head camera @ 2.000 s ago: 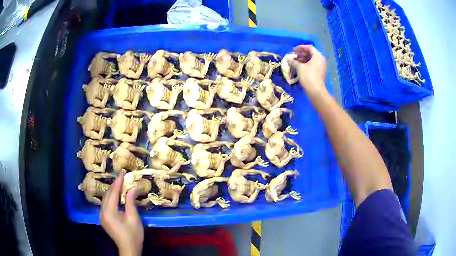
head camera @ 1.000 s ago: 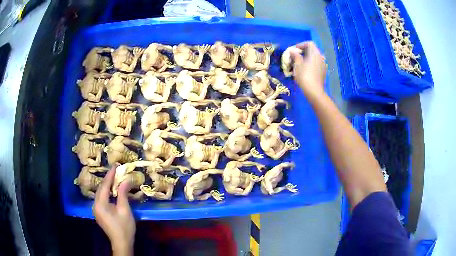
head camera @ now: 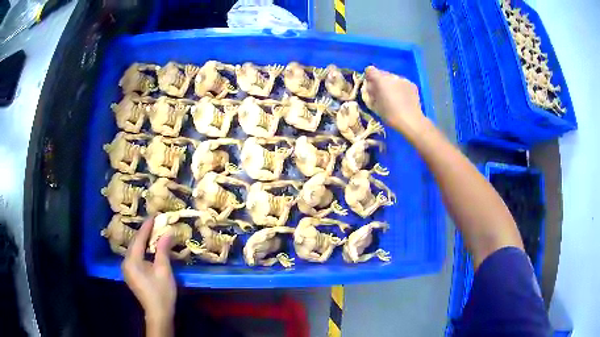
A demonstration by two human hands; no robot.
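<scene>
A large shallow blue tray (head camera: 413,230) holds rows of tan figure torsos (head camera: 266,158) with bent arms and spread fingers. My right hand (head camera: 393,99) is at the tray's upper right, beside the end of the top row. Its fingers are closed on a tan torso, which is mostly hidden beneath them. My left hand (head camera: 151,266) is at the lower left, over the tray's front wall. Its thumb and fingers are around a tan torso (head camera: 172,230) near the left end of the bottom row.
Stacked blue trays (head camera: 460,79) stand at the upper right, the top one with tan parts (head camera: 529,56). A blue box of dark pieces (head camera: 516,210) is below them. A crumpled white bag (head camera: 266,16) lies behind the tray. A red stool (head camera: 263,309) shows below it. Dark flat case (head camera: 9,76) at left.
My right hand has moved a little left with the torso, closer to the top row's last figure. My left hand stays at the same torso. The view has shifted slightly.
</scene>
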